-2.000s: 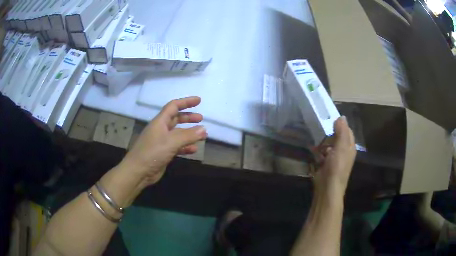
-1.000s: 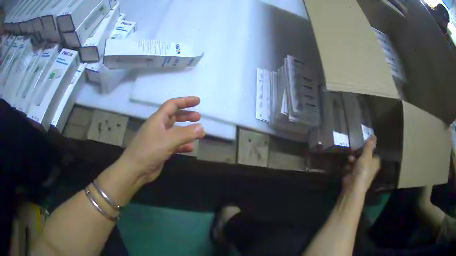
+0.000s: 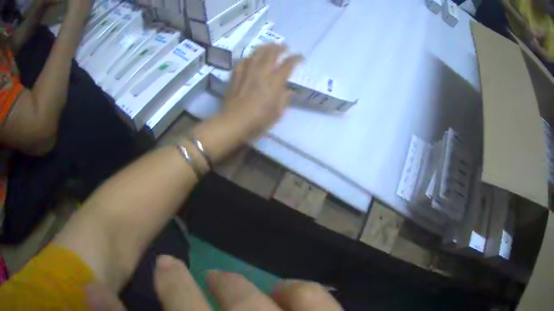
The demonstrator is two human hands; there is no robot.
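A white retail box (image 3: 325,100) with dark print lies on the white cover at upper centre. My left hand (image 3: 261,85), blurred, is over its left end, fingers spread, and hides that end; no grip shows. My right hand (image 3: 243,294) is blurred at the bottom edge, mostly cut off, with fingers apart and nothing seen in them.
Rows of retail boxes (image 3: 161,79) stand at the left. Folded leaflets (image 3: 446,173) stand beside the open brown carton (image 3: 510,109) at the right; box ends (image 3: 477,242) show near it. Another person's arm (image 3: 54,79) is at the far left. Small white blocks (image 3: 449,12) lie at the back.
The view has swung left. My left hand has moved up over the lying box. My right hand has left the brown carton, where the retail box it held went, and come back empty to the bottom edge.
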